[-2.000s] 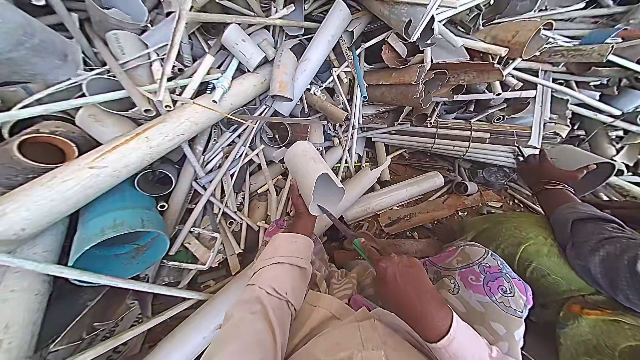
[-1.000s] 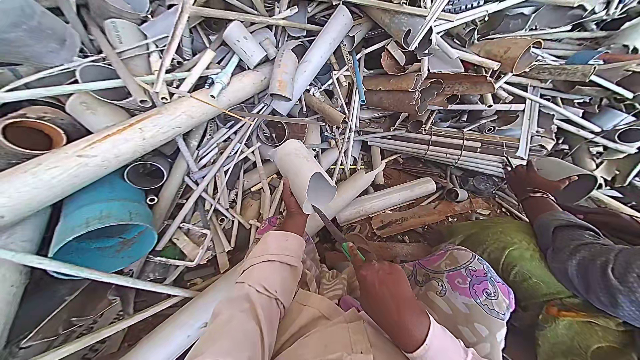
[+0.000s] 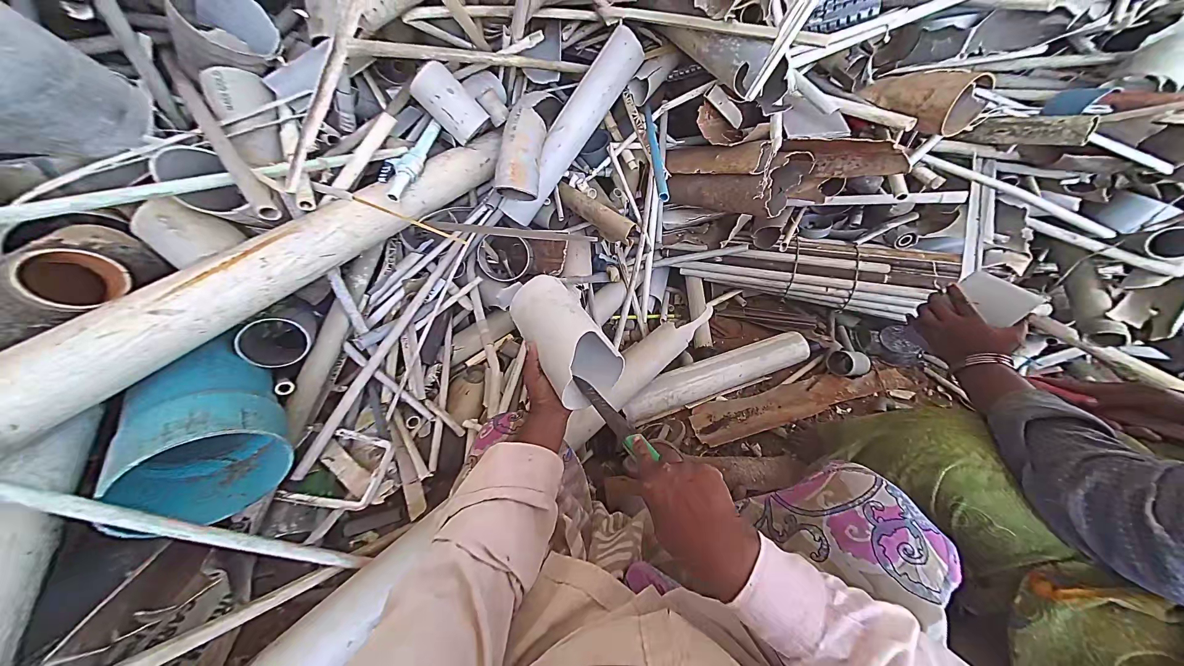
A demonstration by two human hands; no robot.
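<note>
My left hand (image 3: 544, 398) grips a short, wide length of white plastic pipe (image 3: 555, 333) from its left side, the pipe tilted with its open end toward my right hand. In my right hand (image 3: 689, 509) is a knife (image 3: 606, 412) with a green handle. The blade's tip lies at the rim of the pipe's open end, partly inside it. Patterned cloth (image 3: 851, 536) covers my lap beneath the hands.
Scrap pipes surround me. A long white pipe (image 3: 231, 277) crosses the left, above a wide blue pipe socket (image 3: 199, 425). Tied thin pipes (image 3: 805, 277) lie ahead right. At the right, a co-worker's hand (image 3: 967, 328) holds a grey plastic piece (image 3: 999, 298).
The co-worker's hand at the right held a wide pipe piece earlier; a flatter-looking grey piece is in it now. My hands keep hold of the pipe and knife.
</note>
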